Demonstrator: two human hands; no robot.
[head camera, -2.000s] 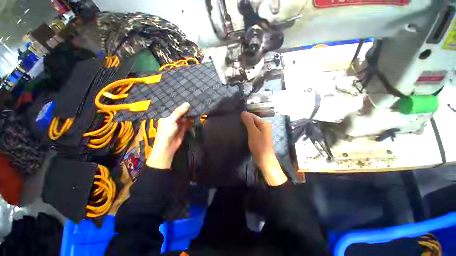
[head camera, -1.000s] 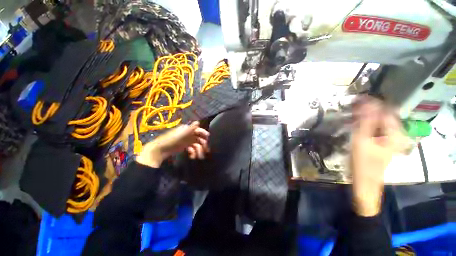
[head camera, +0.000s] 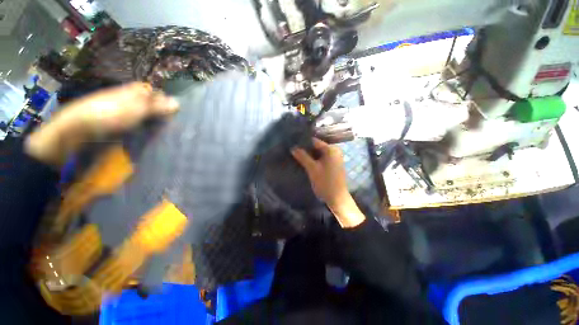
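A grey check bag panel (head camera: 209, 146), blurred by motion, is lifted at the left with its yellow-orange handle (head camera: 159, 225) hanging toward the lower left. My left hand (head camera: 105, 117), also blurred, is at the panel's upper left edge; its fingertips seem to grip that edge. My right hand (head camera: 327, 174) has its thumb and fingers on a black piece (head camera: 279, 174) just in front of the needle area (head camera: 314, 76). Another check strip (head camera: 359, 162) lies to the right of my right hand.
The white sewing machine (head camera: 508, 38) spans the upper right, with a green cylinder (head camera: 538, 109) on its right side. Blue crates stand below left (head camera: 152, 305) and below right (head camera: 508, 279). A camouflage-like bundle (head camera: 178, 47) lies beyond the panel.
My left hand has moved up and left, and a handled panel is now raised beside it. My right hand has come back from the machine's right side to the black piece.
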